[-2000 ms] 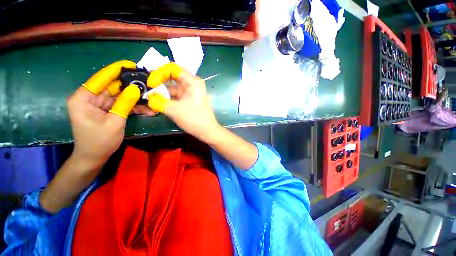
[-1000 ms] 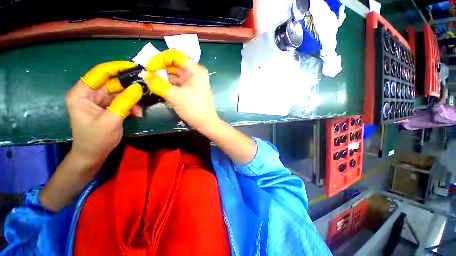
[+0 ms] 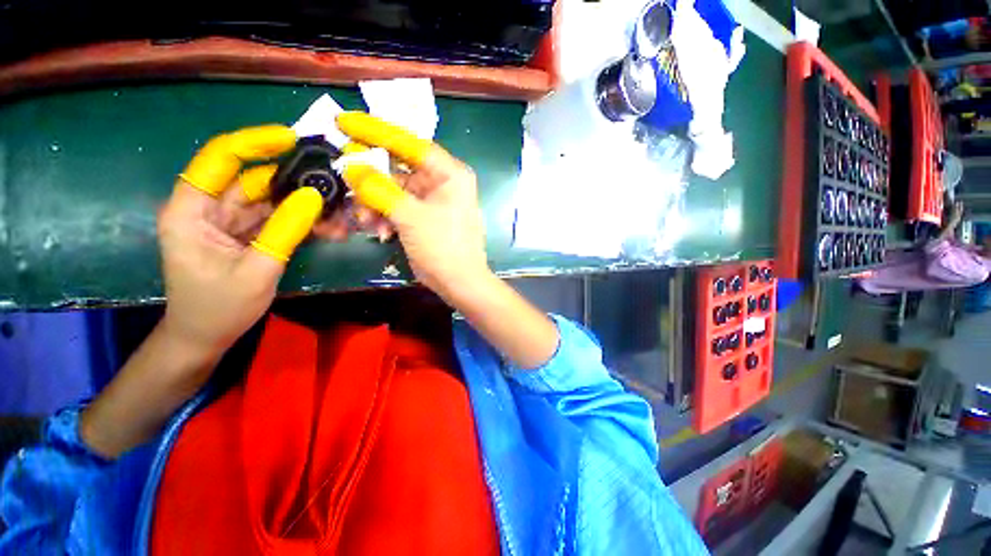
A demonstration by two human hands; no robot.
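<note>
A black lens unit (image 3: 316, 172) is held up over the front edge of the green bench, its round face towards me. My left hand (image 3: 231, 223), with yellow finger cots, is shut on its left side, the thumb on the round face. My right hand (image 3: 430, 206), also in yellow finger cots, pinches a small white wipe (image 3: 364, 162) at the unit's right side. Parts of the right fingers are hidden behind the wipe and unit. Two white wipes lie behind the hands, one at the back (image 3: 400, 105) and one partly hidden by the right index finger (image 3: 321, 116).
An orange-red crate rim (image 3: 272, 63) runs along the back under black glossy trays (image 3: 326, 24). A white sheet (image 3: 576, 179) at the right bears metal containers (image 3: 627, 88) and a crumpled blue-and-white packet. Further right are a filled tray (image 3: 851, 174) and a lower red parts board (image 3: 735, 348). A person's pink sleeve (image 3: 935, 268) is far right.
The unit has turned so its round face now shows. My right hand has moved slightly right and its index finger has straightened along the unit's top. The left hand still holds the unit.
</note>
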